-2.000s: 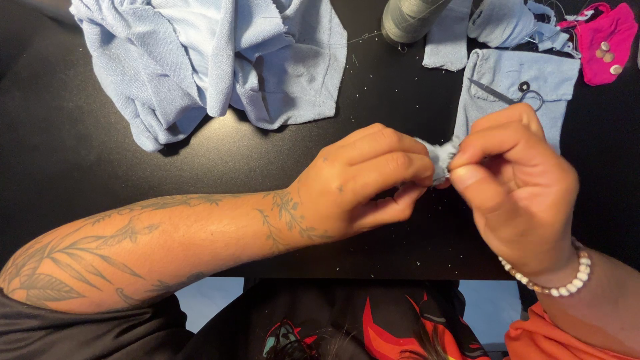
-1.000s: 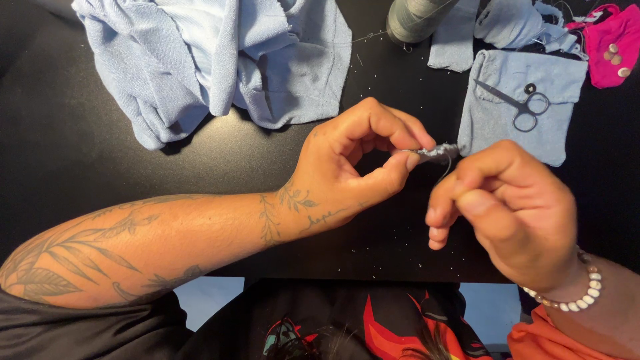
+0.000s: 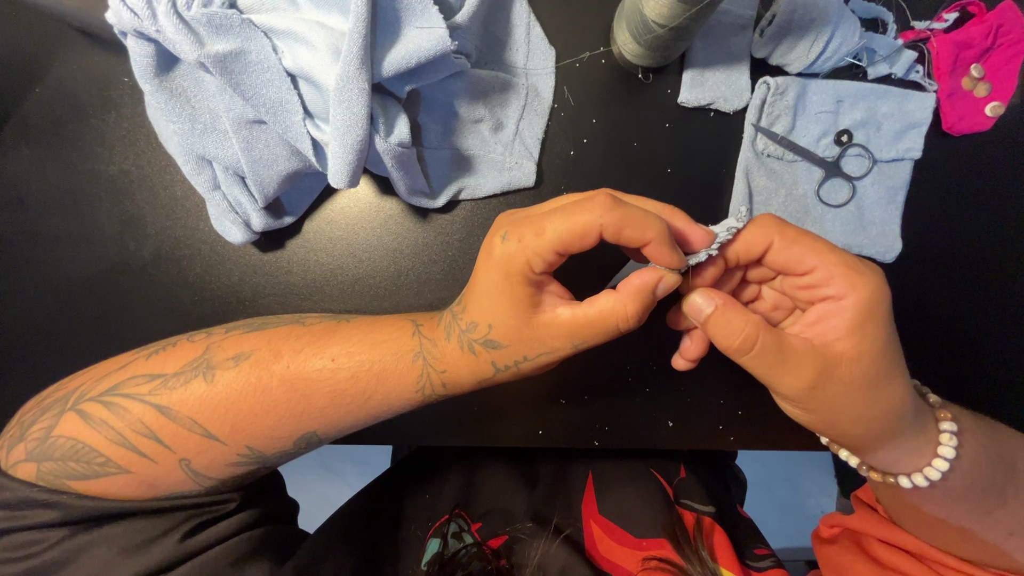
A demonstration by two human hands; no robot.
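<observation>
My left hand (image 3: pixel 576 264) pinches a small strip of light blue fabric (image 3: pixel 716 240) between thumb and fingers, its frayed or stitched edge facing up. Close against its right end is my right hand (image 3: pixel 788 312), the fingers curled at the strip and the thumb beside a fine thread. Whether a needle is between the right fingertips cannot be told. Up and to the right, small dark scissors (image 3: pixel 828 166) and a dark round button (image 3: pixel 843 138) lie on a folded light blue cloth pouch (image 3: pixel 848 228).
Crumpled blue terry fabric (image 3: pixel 480 144) covers the upper left of the black table (image 3: pixel 200 288). A grey-green thread cone (image 3: pixel 660 32) stands at the top, its thread trailing left. Blue scraps (image 3: pixel 720 76) and a pink cloth (image 3: pixel 956 72) with several buttons lie at the upper right.
My right hand, apart from the fabric one second ago, is now up against it. The strip is tilted up to the right, where it was nearly level before.
</observation>
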